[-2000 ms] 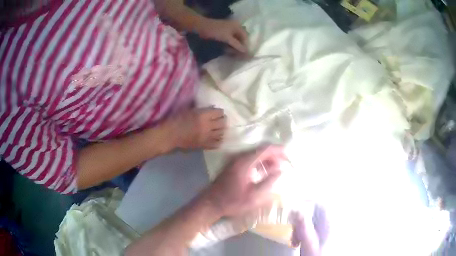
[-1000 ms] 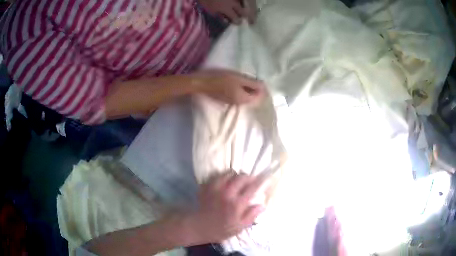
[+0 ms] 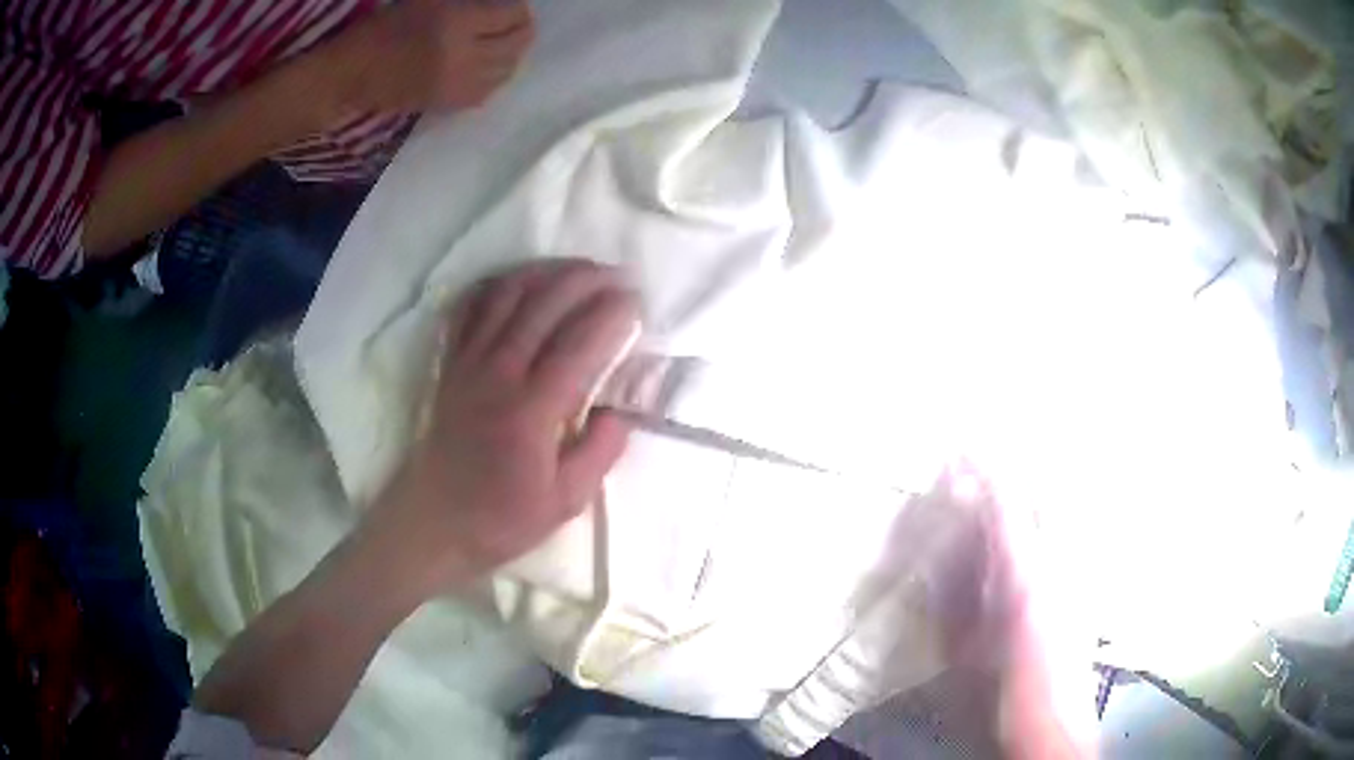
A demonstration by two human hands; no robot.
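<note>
A large cream cloth [image 3: 653, 223] is spread over the table, with folds at its far side. My left hand [image 3: 535, 401] grips the cloth near a dark seam edge [image 3: 728, 443], its fingers curled over it. My right hand [image 3: 973, 549] is at the seam's other end, washed out by lamp glare. A narrow ruched elastic strip [image 3: 817, 705] hangs below it at the near edge. Whether my right fingers hold the cloth is hidden by the glare.
A person's hand [image 3: 483, 52] is at the cloth's far left, with a red-and-white striped sleeve behind. Crumpled cream cloth lies at the left [image 3: 223, 520] and far right [image 3: 1188, 74]. Lamp glare covers the right side.
The cloth is spread wider to the left. My left hand has moved up and left and now grips it. The other person's hand has moved away up and left. The ruched strip shows near my right hand.
</note>
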